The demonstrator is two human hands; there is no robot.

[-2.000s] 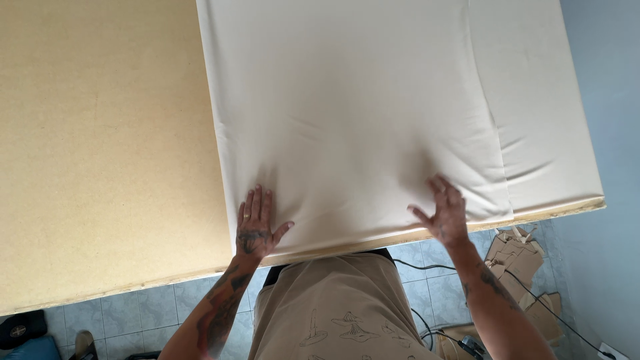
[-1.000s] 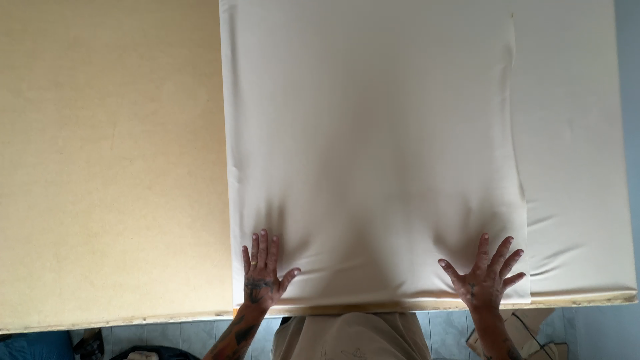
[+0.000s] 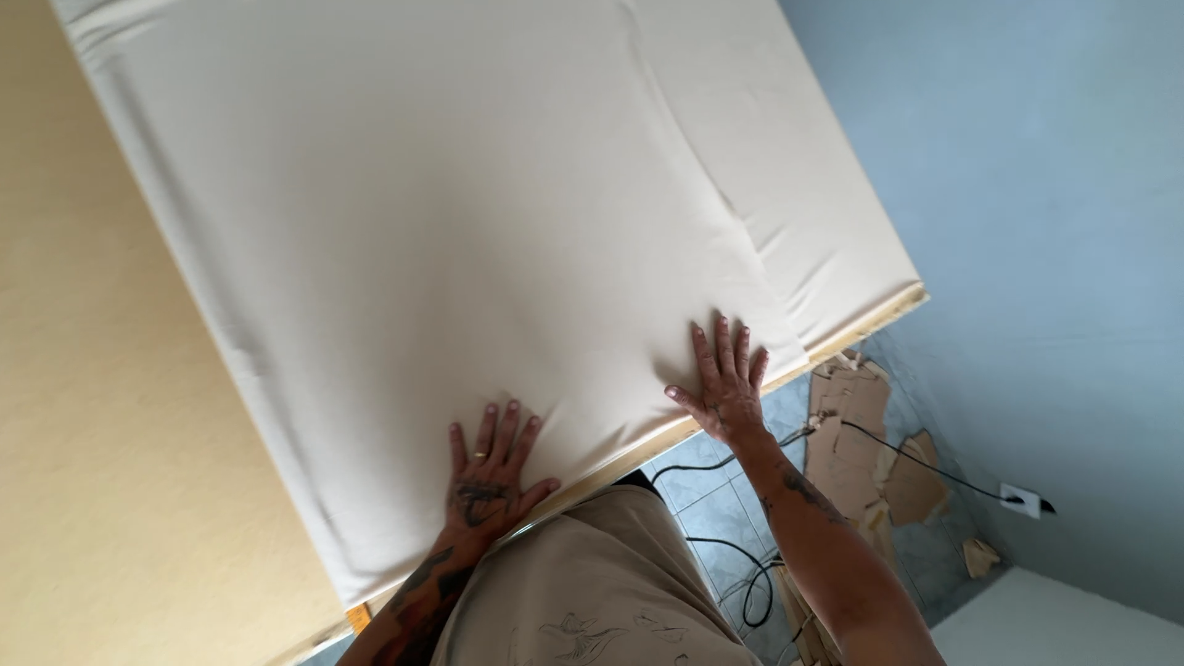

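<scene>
A wide off-white fabric sheet (image 3: pixel 416 231) lies over a large board with a wooden edge (image 3: pixel 638 453), with a second layer's edge and creases toward its right side. My left hand (image 3: pixel 490 472) rests flat on the cloth near the front edge, fingers spread, a ring on one finger. Farther right, my right hand (image 3: pixel 726 384) presses palm-down on the same cloth beside the edge, its fingers spread too. Neither hand grips anything. Small wrinkles run in the cloth between the two hands.
Bare tan board (image 3: pixel 120 370) extends at the left. Below the right edge, torn cardboard (image 3: pixel 846 425) and black cables (image 3: pixel 758 592) lie on the tiled floor. A cable runs to an outlet (image 3: pixel 1020 499) on the blue wall (image 3: pixel 1036 231).
The view has turned strongly. My left hand has shifted right along the front edge, away from the cloth's left border. Both hands remain spread on the cloth.
</scene>
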